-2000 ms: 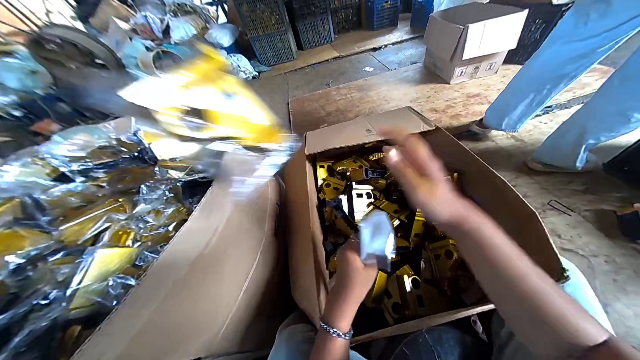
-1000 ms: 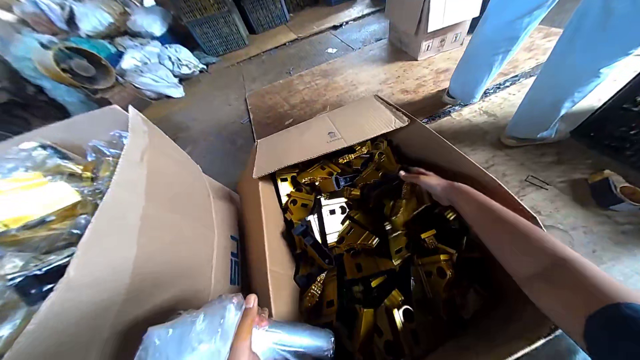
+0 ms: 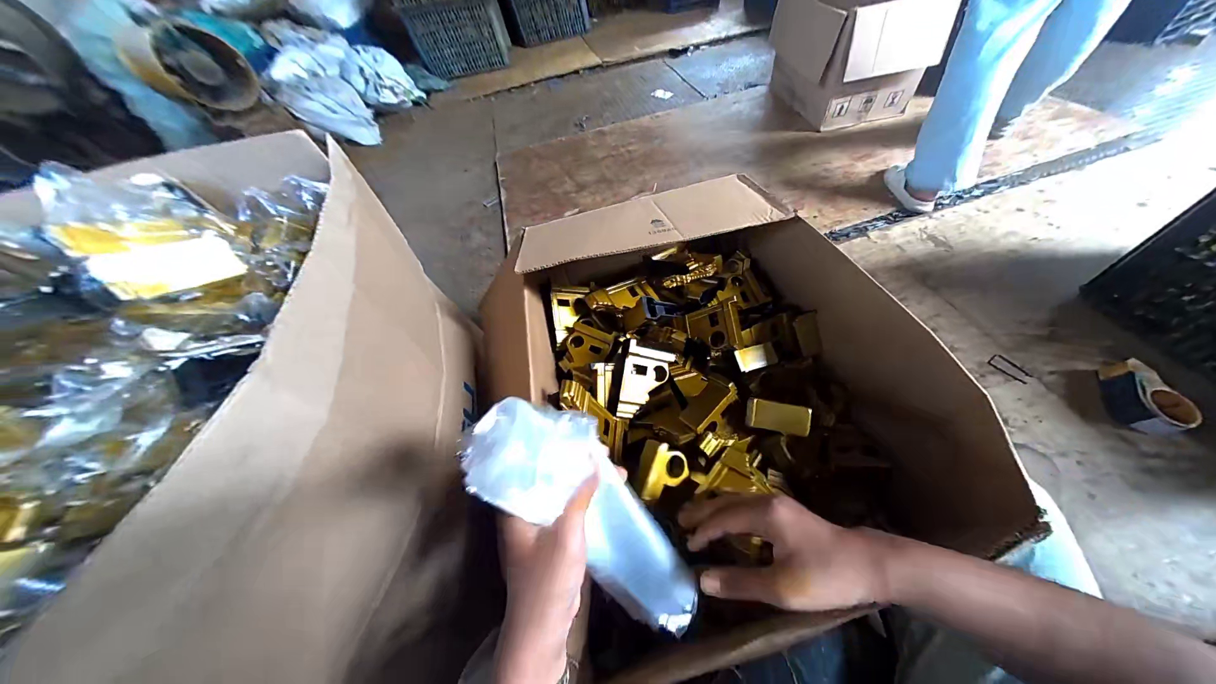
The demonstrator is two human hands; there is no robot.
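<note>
An open cardboard box [image 3: 912, 361] stands before me, holding many gold-coloured parts [image 3: 779, 416] with square and round cutouts. Over its near left side, my left hand [image 3: 551, 560] grips a bundle of clear plastic bags [image 3: 636, 551]. Low in the box, my right hand [image 3: 788, 551] reaches among the parts with bent fingers; whether it holds one is hidden. To the left, a second cardboard box [image 3: 285, 399] contains gold parts wrapped in clear plastic [image 3: 152, 256].
A closed-in carton [image 3: 855, 66] and dark plastic crates [image 3: 456, 38] stand further back. Beyond the right box is a person's leg [image 3: 978, 95]. A tape roll [image 3: 1149, 397] lies on the floor at right, near a dark crate [image 3: 1168, 285]. Cloth or plastic sheeting [image 3: 328, 85] lies back left.
My left hand has moved from over the left box's near side towards the right box with the plastic bundle. My right hand has come from the box's far right side to its near part.
</note>
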